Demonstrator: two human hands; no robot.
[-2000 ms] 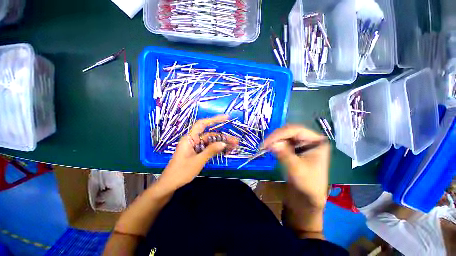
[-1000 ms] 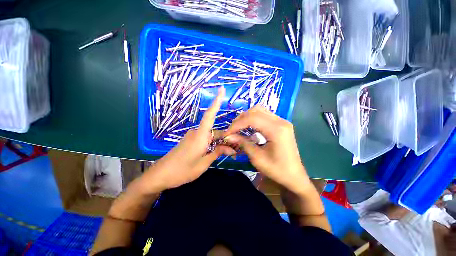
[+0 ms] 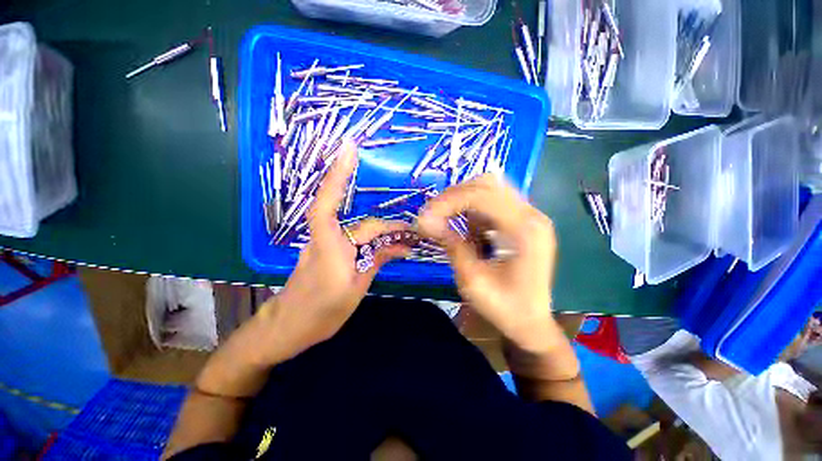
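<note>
My left hand [image 3: 335, 248] holds a curved row of slim metal parts [image 3: 383, 241], their small round ends showing between thumb and fingers, with the index finger stretched out. My right hand [image 3: 494, 252] is at the right end of this row, slightly blurred, shut on a small dark and silver tool [image 3: 494, 245] mostly hidden in the fingers. Both hands are over the near side of a blue tray [image 3: 247, 171]. Loose silver-white parts with reddish ends [image 3: 311, 171] lie heaped in the tray.
A clear box [image 3: 451, 25] of parts is beyond the tray. Clear bins [image 3: 622, 261] stand right, a cloudy box [image 3: 56, 135] left. Loose parts [image 3: 216, 92] lie on the green bench [image 3: 153, 180]. A person in white [image 3: 694, 387] is lower right.
My right hand has moved slightly right from the left hand's fingers, uncovering more of the held row. The view has shifted a little, so tray and boxes appear higher.
</note>
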